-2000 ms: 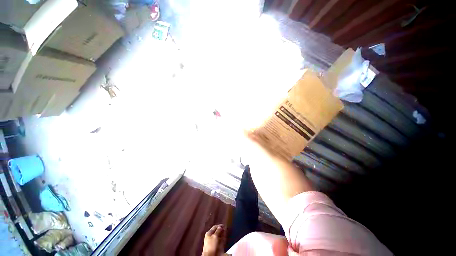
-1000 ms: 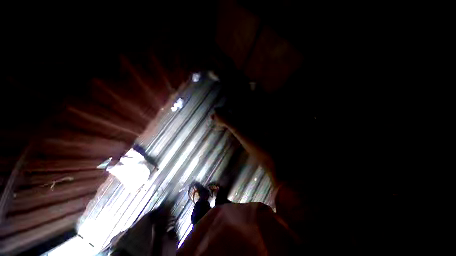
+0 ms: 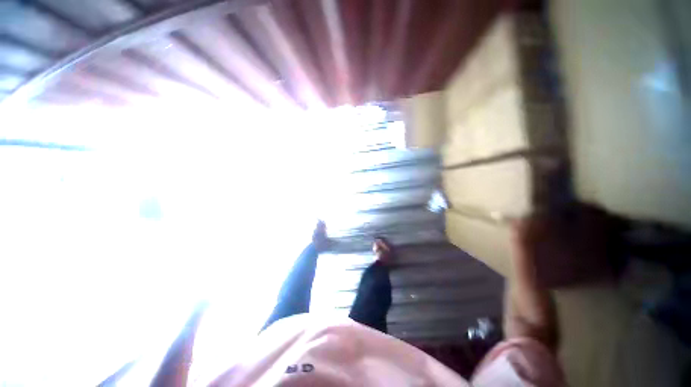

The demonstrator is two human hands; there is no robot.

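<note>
A stack of brown cartons (image 3: 485,125) stands at the right, blurred. My right arm reaches up from the lower right, and my right hand (image 3: 530,227) is at the near edge of the lower cartons. The hand is blurred and dark; its fingers cannot be made out, so whether it grips a carton is unclear. A larger pale carton side (image 3: 621,113) fills the far right. My left hand is not in view.
My feet stand on the ribbed metal floor (image 3: 401,219). A red-brown ribbed wall (image 3: 364,45) curves across the top. A small pale scrap (image 3: 437,201) lies beside the cartons. The left side is washed out by glare. A dark slanted shape (image 3: 178,348) at lower left is unclear.
The view has swung from the dark interior to the cartons and bright glare. My right arm now reaches to the cartons. The printed cardboard seen two seconds ago is out of view.
</note>
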